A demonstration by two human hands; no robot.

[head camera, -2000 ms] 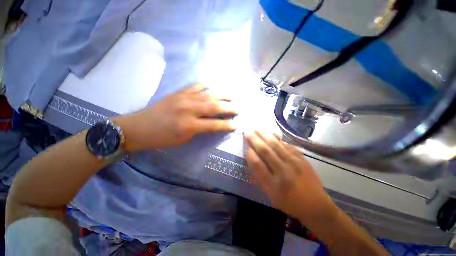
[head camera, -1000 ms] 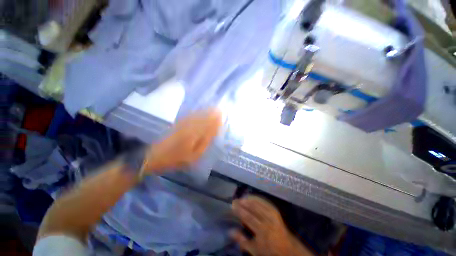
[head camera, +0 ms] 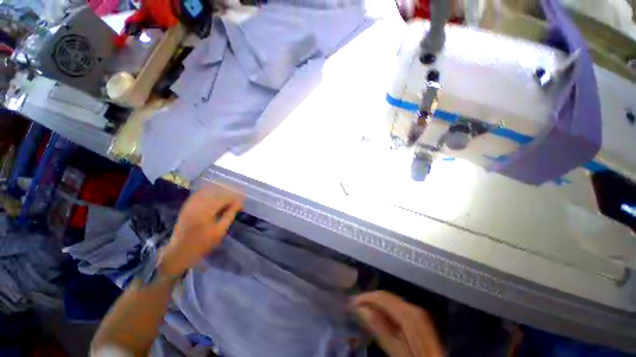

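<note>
Blue-grey cloth [head camera: 265, 289] hangs crumpled below the table's front edge, in the lap area. My left hand [head camera: 204, 219] is at the table edge above the left part of this cloth, fingers curled and blurred; whether it grips cloth I cannot tell. My right hand [head camera: 394, 317] is low, at the right end of the cloth, its fingers bent against it; its grip is blurred. The white sewing machine [head camera: 474, 84] with a blue stripe stands at upper right, with no cloth under its needle area. More blue-grey panels [head camera: 237, 84] lie crumpled on the table's left.
The white table [head camera: 314, 153] has an edge ruler [head camera: 390, 244] along its grey front. A lilac strip [head camera: 582, 111] hangs over the machine head. A grey metal box with a fan grille [head camera: 73, 52] and a red object [head camera: 155, 15] are at far upper left. A dark control panel [head camera: 617, 199] is at right.
The panel formerly at the needle is off the table top. My left hand has moved left and down to the table edge; my right hand has dropped from the table to the hanging cloth.
</note>
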